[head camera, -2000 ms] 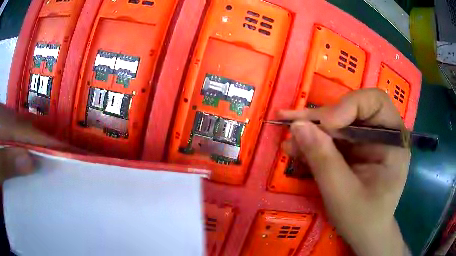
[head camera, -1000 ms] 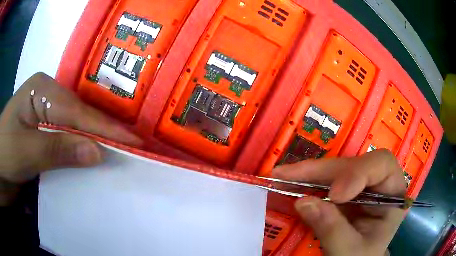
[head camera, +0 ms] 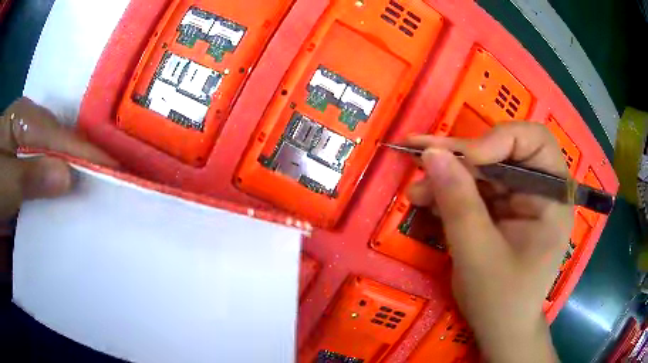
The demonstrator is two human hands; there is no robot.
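My right hand point(head camera: 497, 191) holds slim dark metal tweezers point(head camera: 526, 181) with their tips together at the right edge of an orange phone housing point(head camera: 355, 53). Whether a dot is at the tips is too small to tell. My left hand point(head camera: 42, 159), cut off at the left edge, pinches a white sticker sheet point(head camera: 163, 269) by its folded red edge, which shows small white dots near its right corner. The sheet covers the lower left of the tray. A tiny white dot sits on a left finger. The housing holds silver SIM card holders point(head camera: 341, 96) on green board.
A pinkish-red foam tray point(head camera: 238, 88) holds several more orange housings point(head camera: 483, 92) around the middle one. A white sheet point(head camera: 67, 57) lies at the upper left. Yellow tape point(head camera: 631, 145) is at the right on the green bench point(head camera: 597, 269).
Since one second ago, the tweezers have left the sheet's red edge, moved up to the middle housing and closed. The sheet and my left hand have shifted left. The tray view has shifted slightly.
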